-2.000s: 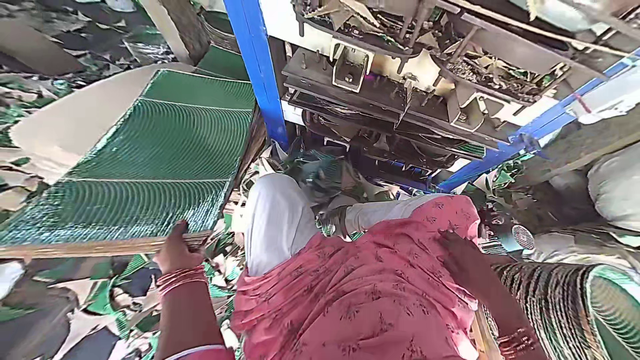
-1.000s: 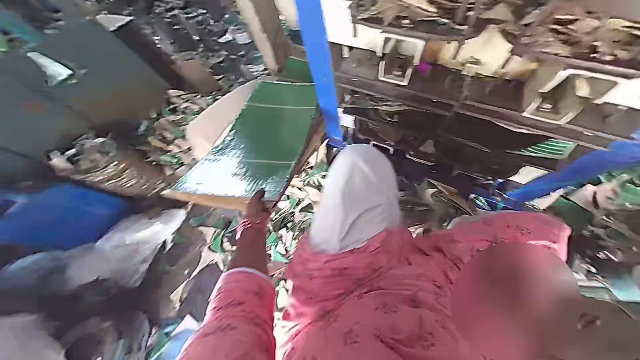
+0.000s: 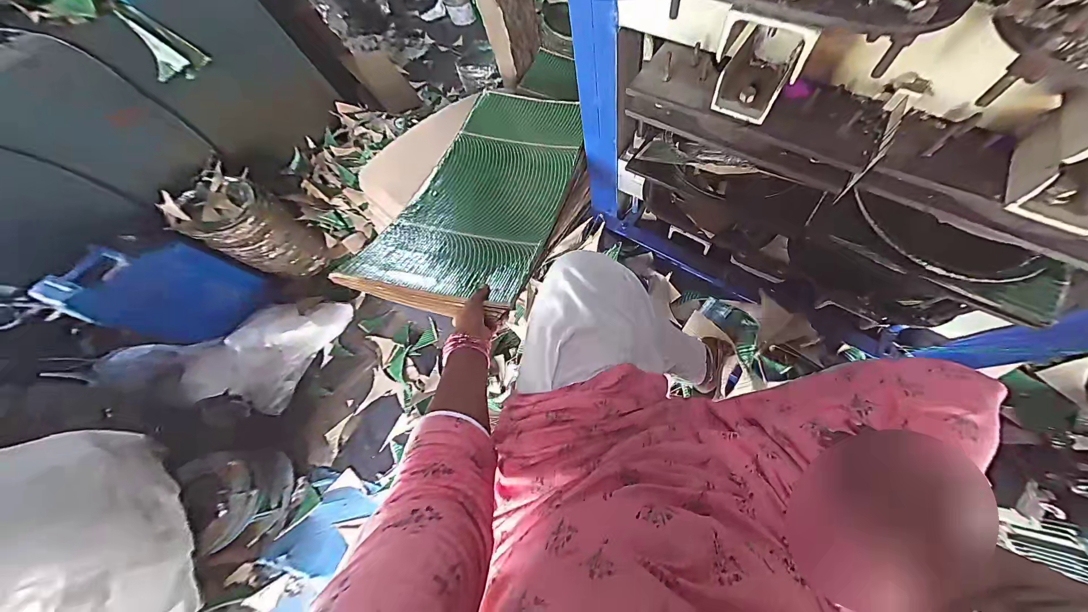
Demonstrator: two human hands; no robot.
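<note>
My left hand (image 3: 476, 313) grips the near edge of a thick stack of green patterned sheets (image 3: 501, 187), its thumb on top and its fingers out of sight at the stack's side. The stack lies left of the blue metal frame of a machine, its top sheet glossy with curved lines and its cut edges brown. My right hand is not visible; a blurred patch and part of an arm show at the lower right.
The blue machine frame (image 3: 599, 102) holds dark metal shelves with round openings. Cut scraps (image 3: 340, 166) litter the floor. At the left lie a blue plastic container (image 3: 170, 289), a stack of round pieces (image 3: 255, 225) and a pale sack (image 3: 93, 518).
The view has swung left, bringing the blue container into sight. My left hand stays at the stack's near edge. My right hand, on my lap two seconds ago, is no longer visible.
</note>
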